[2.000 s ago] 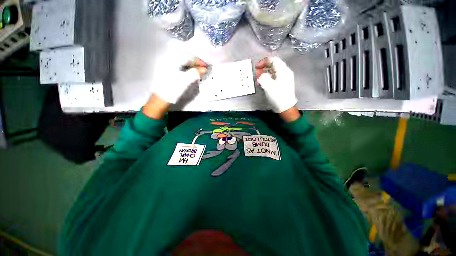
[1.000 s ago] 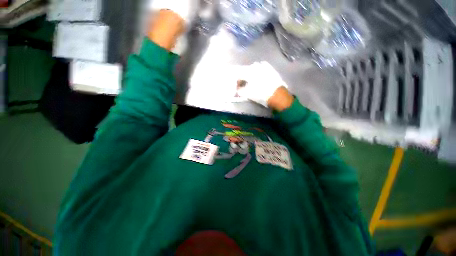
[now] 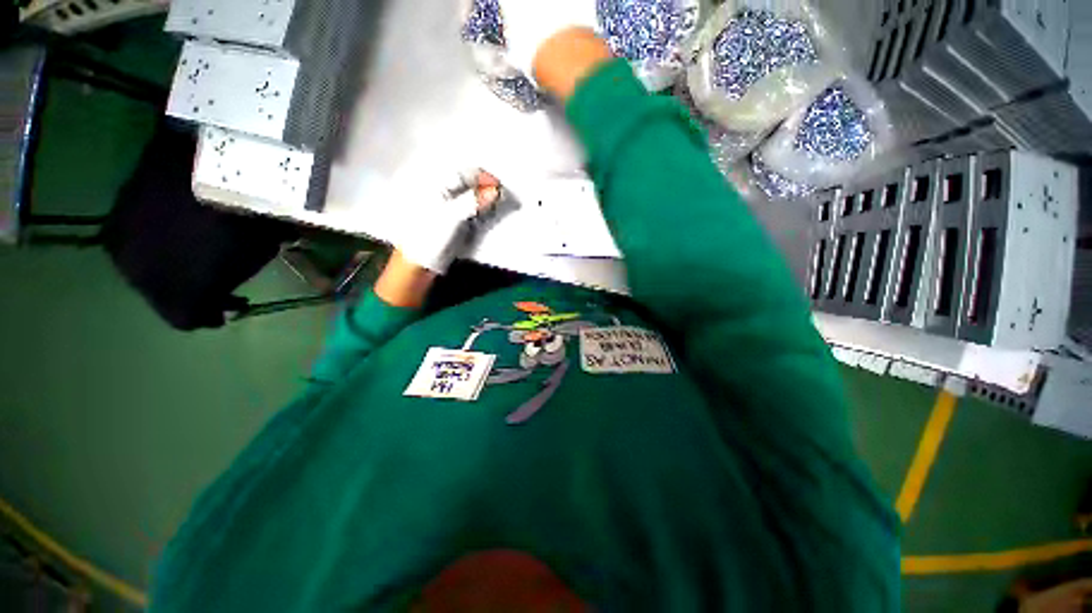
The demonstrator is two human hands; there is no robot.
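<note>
A pale sheet-metal plate (image 3: 568,217) with small dark holes lies at the table's near edge, partly hidden by my right sleeve. My left hand (image 3: 441,219), in a white glove with bare fingertips, is at the plate's left end. Its thumb and finger are close together; whether they hold anything is too small to tell. My right arm reaches forward across the table. My right hand (image 3: 545,22), in a white glove, is at the left bags of shiny fasteners (image 3: 647,29), cut off by the top edge, its fingers hidden.
More open bags of glittering fasteners (image 3: 757,54) stand right of my right arm. Stepped hole-marked brackets (image 3: 246,90) are stacked at left. Slotted metal panels (image 3: 916,234) stand at right, with more behind. A black stool (image 3: 180,252) is beyond the table's left edge.
My left hand, far forward one second ago, is back at the plate. My right hand has moved from the plate forward to the bags. The view has shifted.
</note>
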